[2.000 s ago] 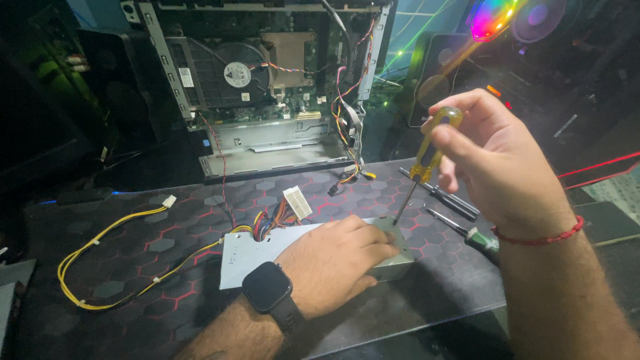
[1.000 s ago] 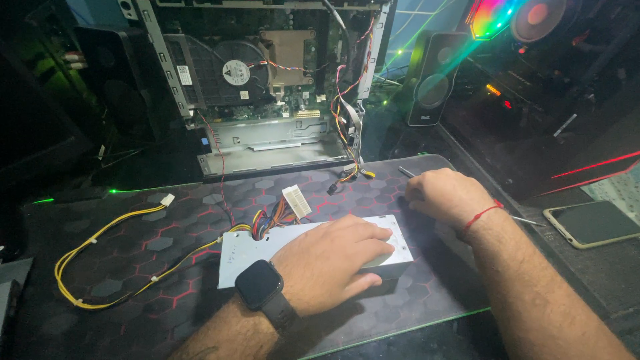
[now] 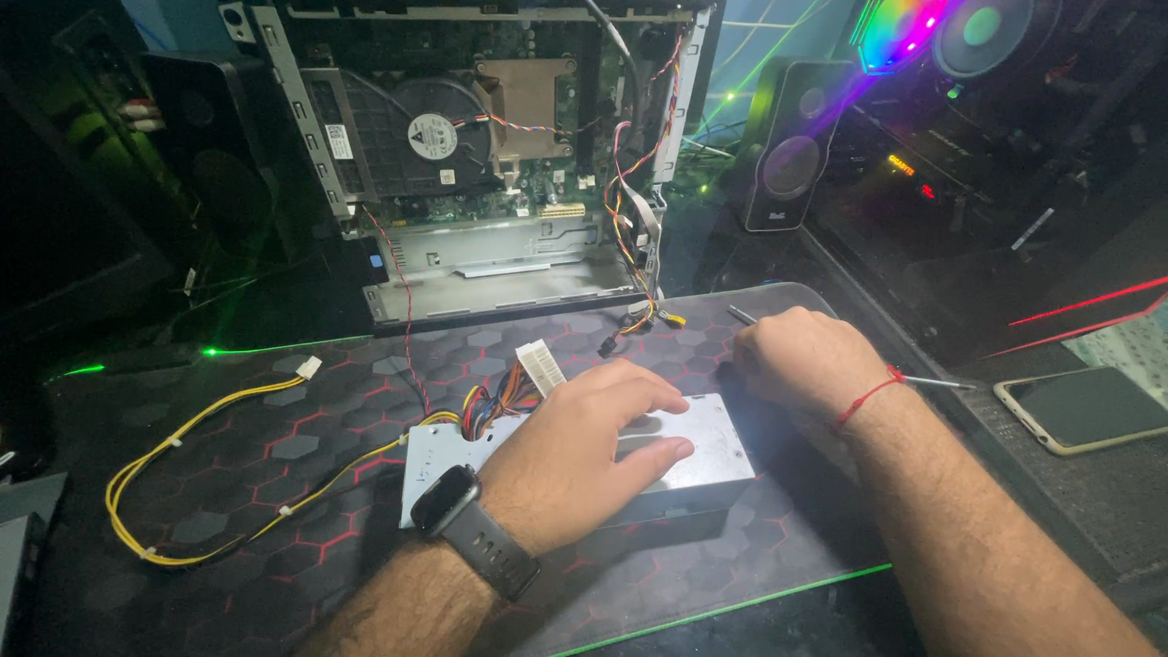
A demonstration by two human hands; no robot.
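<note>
A silver metal computer power supply (image 3: 698, 438) lies on the hexagon-patterned desk mat, with a bundle of coloured wires and a white connector (image 3: 541, 365) at its rear left. My left hand (image 3: 593, 447), wearing a black watch, rests over its top with the fingers apart. To the right of the unit, my right hand (image 3: 803, 356) is down on the mat with curled fingers. A screwdriver tip (image 3: 741, 314) shows beyond its knuckles, and another metal shaft (image 3: 940, 381) sticks out behind the wrist. What the right fingers hold, if anything, is hidden.
An open computer case (image 3: 511, 246) with a fan and motherboard stands behind the mat. Its loose cables (image 3: 650, 315) hang at its right. A yellow-black cable (image 3: 119, 493) loops at left. A speaker (image 3: 789, 146) stands at the back right, and a phone (image 3: 1086, 406) lies at far right.
My right hand has come down from above the power supply's right end to the mat beside it. The yellow-handled screwdriver it held upright is no longer visible. My left hand stays on the unit.
</note>
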